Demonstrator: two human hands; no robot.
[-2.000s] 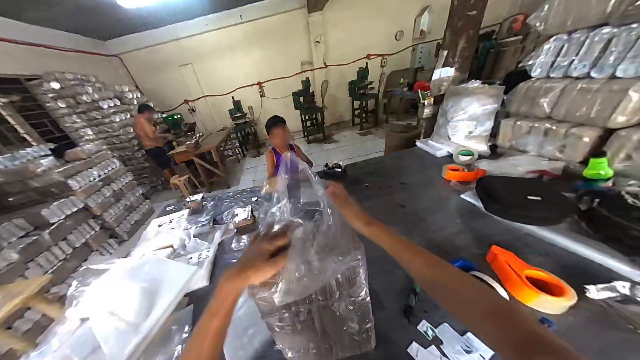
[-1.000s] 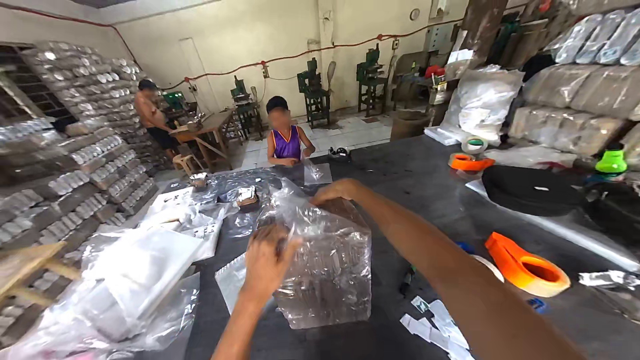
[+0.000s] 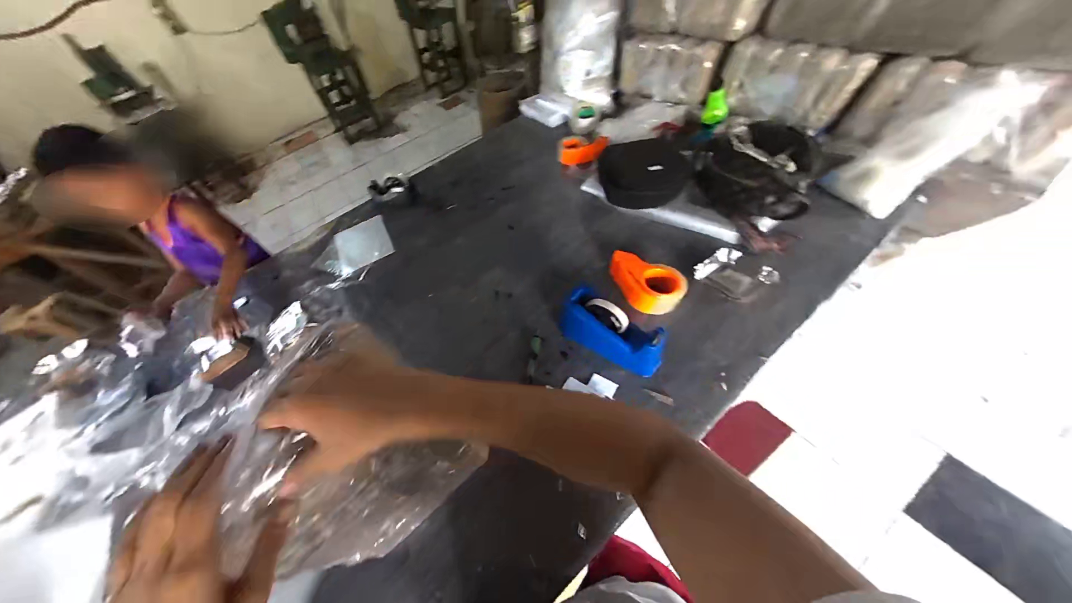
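Note:
A clear plastic bag with brownish contents lies on the dark table at lower left. My left hand rests on its near left side, fingers spread and slightly blurred. Over the bag's upper part is my right hand, its thumb and fingers on the crumpled film; whether they pinch it is hard to tell. More loose clear plastic spreads to the left of both hands. What exactly is inside the bag cannot be made out.
A blue tape dispenser, an orange tape dispenser and a black case sit on the table. Across it, a person in purple reaches toward a small brown block. Wrapped bundles are stacked behind.
The view has swung right and down. The bag, upright two seconds ago, now lies lower on the table with both my hands on it. The person opposite has a hand near the small block.

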